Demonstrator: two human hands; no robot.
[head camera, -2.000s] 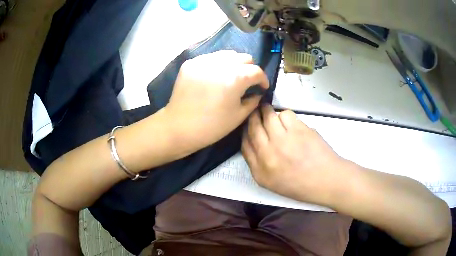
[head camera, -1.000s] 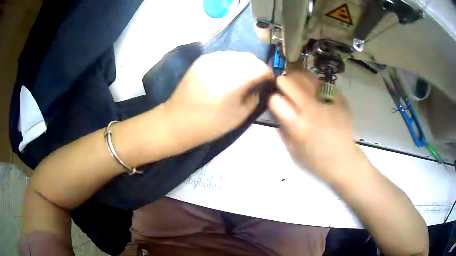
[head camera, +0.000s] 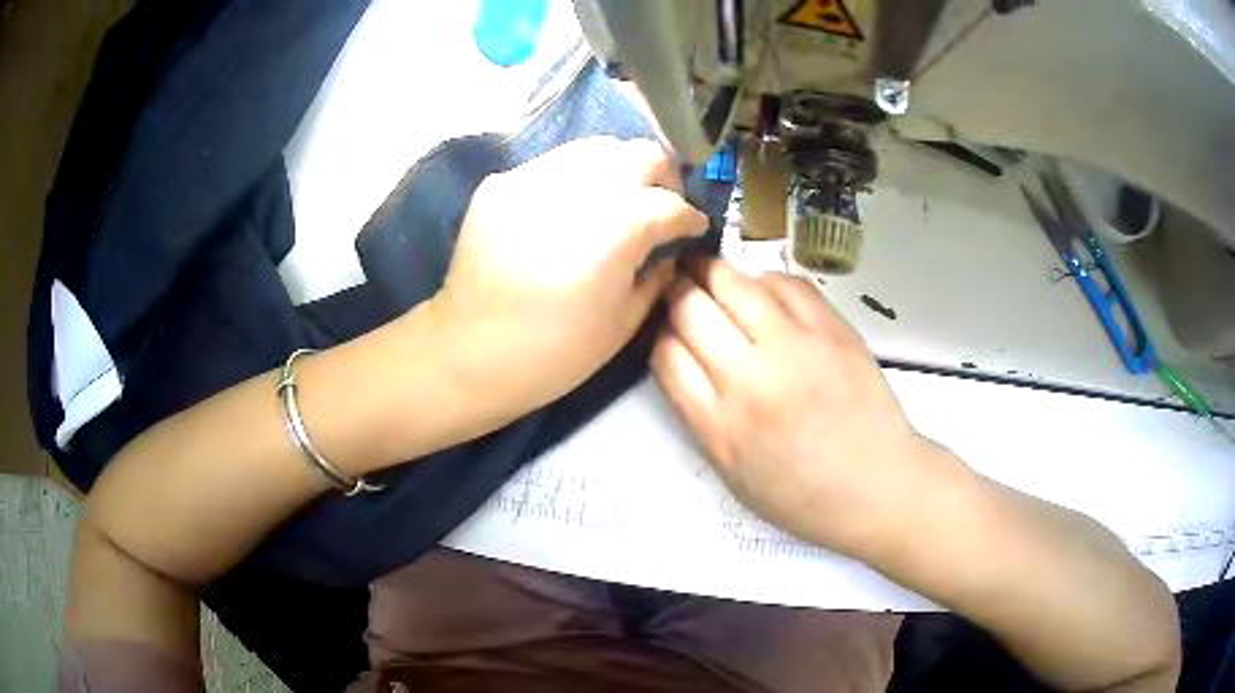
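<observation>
A dark navy garment lies over the left of the table and hangs over its front edge. Its narrow edge runs up to the blue presser foot of the cream sewing machine. My left hand, with a bangle at the wrist, rests on the cloth and pinches its edge just in front of the foot. My right hand pinches the same edge beside the left fingertips. The fingertips are partly hidden in the dark cloth. The needle is not clearly visible.
The ribbed brass knob hangs right of the foot. Blue-handled snips and a green-handled tool lie on the machine bed at right. A light-blue piece is at the top. The white tabletop has ruler marks along its front.
My right hand, blurred beside the foot one second ago, is back low and left at the cloth edge by my left fingertips. The view has shifted; my left hand keeps its hold.
</observation>
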